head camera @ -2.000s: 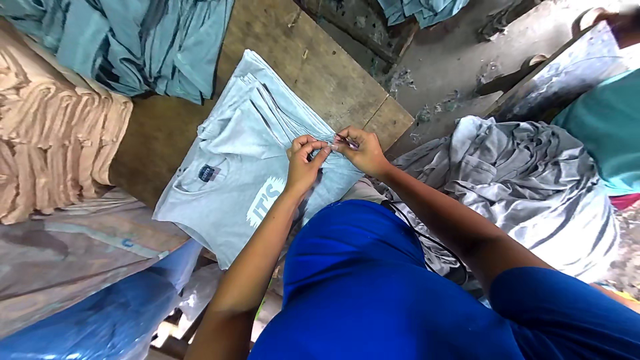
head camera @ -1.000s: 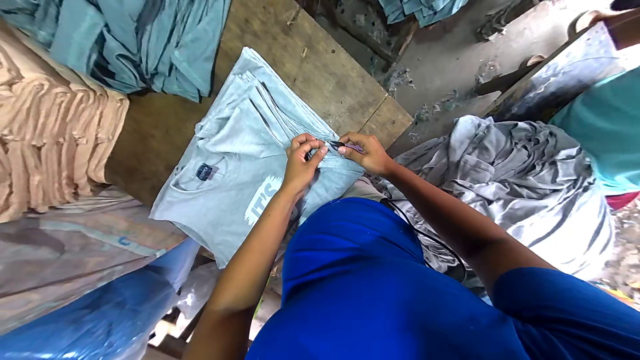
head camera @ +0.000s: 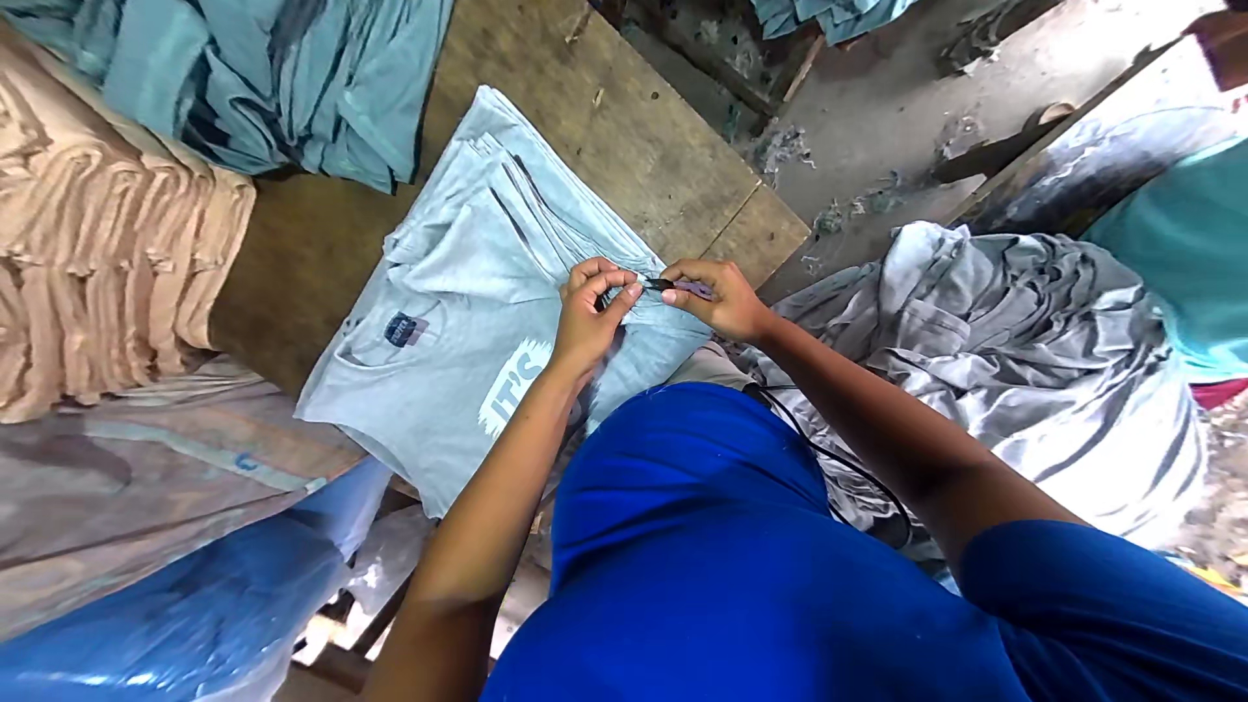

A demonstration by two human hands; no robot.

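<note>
A stack of light grey T-shirts (head camera: 458, 292) lies on a wooden table, the top one showing a dark neck label and a white print. Near the edge of the stack closest to my body, my left hand (head camera: 597, 317) pinches a bit of the grey fabric between thumb and fingers. My right hand (head camera: 717, 297) grips a small dark tool (head camera: 673, 286), probably thread snips, whose tip points at my left fingertips. The tips of both hands nearly meet. What exactly lies between the fingertips is too small to tell.
The wooden table (head camera: 673, 146) also bears teal garments (head camera: 292, 88) at the upper left. Folded peach fabric (head camera: 107, 234) is piled at the left, above plastic-wrapped bundles (head camera: 185, 585). At the right lies a grey fabric heap (head camera: 1014, 341) beside a teal cloth (head camera: 1189, 253).
</note>
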